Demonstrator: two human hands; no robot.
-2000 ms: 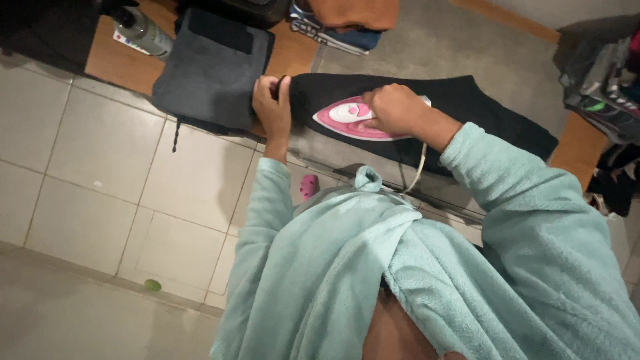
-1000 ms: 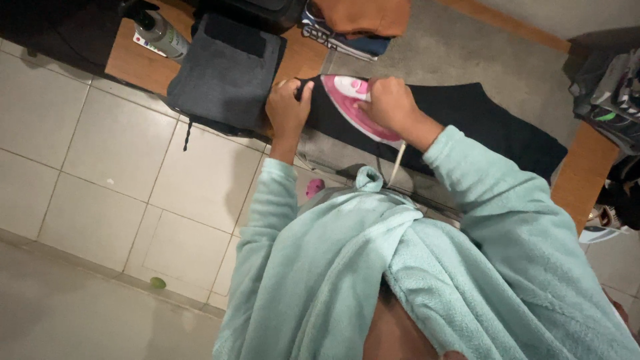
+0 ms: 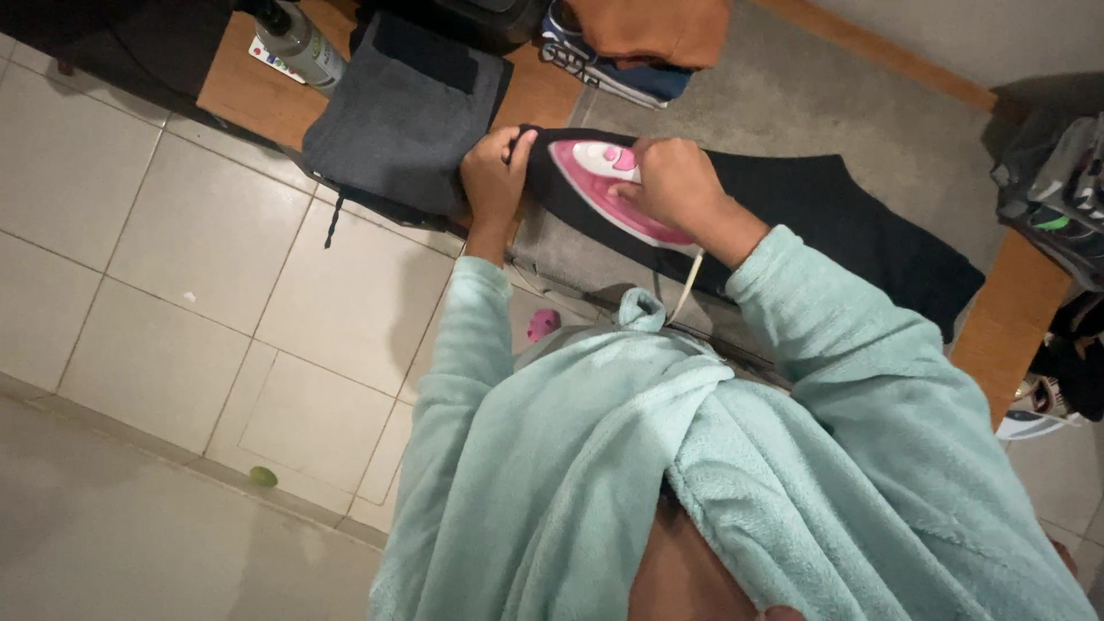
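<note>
My right hand (image 3: 681, 190) grips the handle of a pink and white clothes iron (image 3: 617, 216), whose sole rests on a black garment (image 3: 802, 198). The iron's tip points up and left, toward my left hand (image 3: 494, 177). That hand pinches the garment's left end between thumb and fingers. A pale cord (image 3: 687, 289) runs down from the iron's rear toward my robe. The garment lies spread over a grey padded cloth (image 3: 573, 259), its far end reaching the wooden surface at right.
Left of my left hand lies folded dark grey clothing (image 3: 397, 129), with a pump bottle (image 3: 302, 52) beyond it. Folded clothes with an orange piece (image 3: 647, 30) sit behind the garment. More clothes (image 3: 1056, 185) are piled at the right. A pink shoe (image 3: 543, 324) shows below.
My right hand and the iron first moved left toward my left hand, with the tip turning upward; the iron now sits slightly farther from that hand. My left hand still holds the garment's end.
</note>
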